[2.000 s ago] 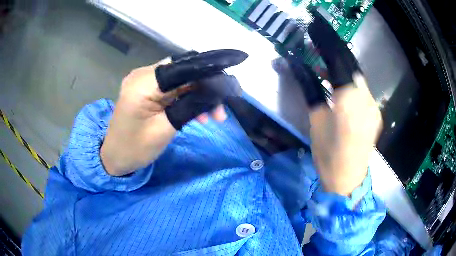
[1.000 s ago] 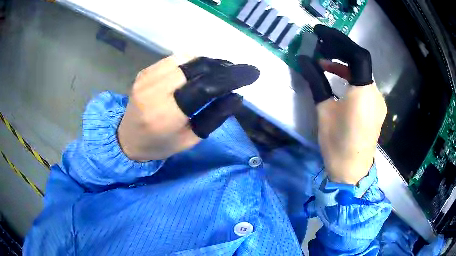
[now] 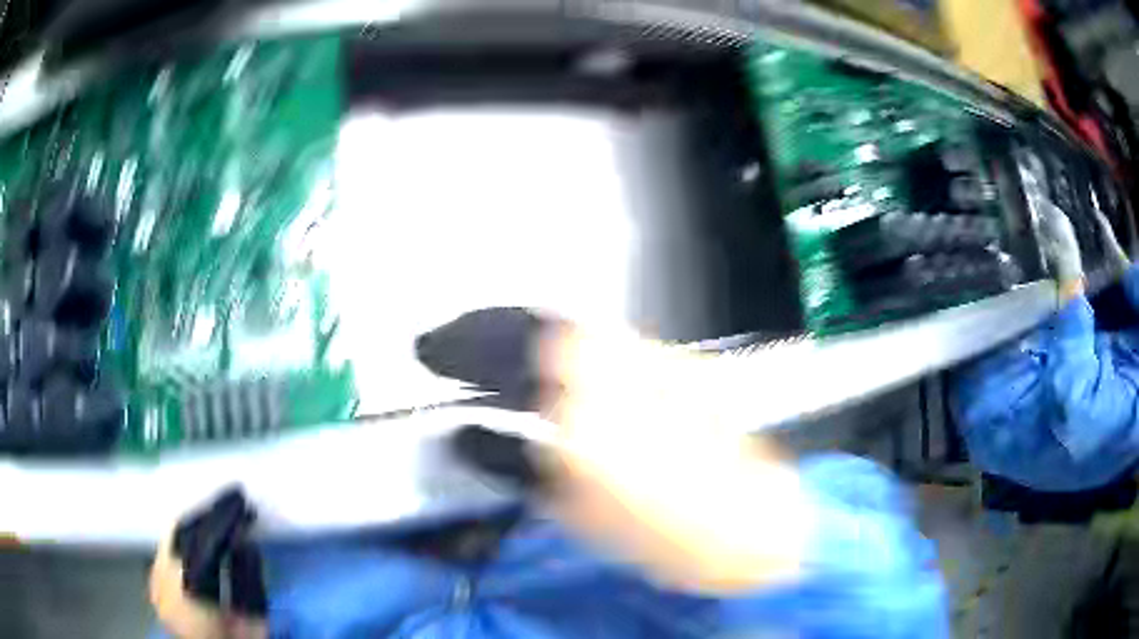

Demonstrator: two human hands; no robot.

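My right hand [image 3: 650, 449], with black finger cots, is over the near conveyor rail, right of the left-hand circuit board. It is blurred and overexposed. Its thumb and finger are apart, with nothing seen between them. My left hand [image 3: 206, 568] is low at the left, below the rail, cut off by the bottom edge. Its black-covered fingers are bunched, and whether they hold anything cannot be told. A row of grey box capacitors [image 3: 235, 408] stands at the near edge of the green circuit board [image 3: 250, 162]. Big black cylinders show at the far left.
The white conveyor rail [image 3: 862, 368] crosses the view. A bright metal bed [image 3: 487, 225] lies between the boards. A second green board [image 3: 874, 187] lies to the right. Beyond it a co-worker's blue sleeve [image 3: 1030, 406] and hands are at the line.
The view has swung, bringing the second board and the co-worker into sight. My right hand has left the board's capacitor row, and its fingers are apart. My left hand is now low at the edge.
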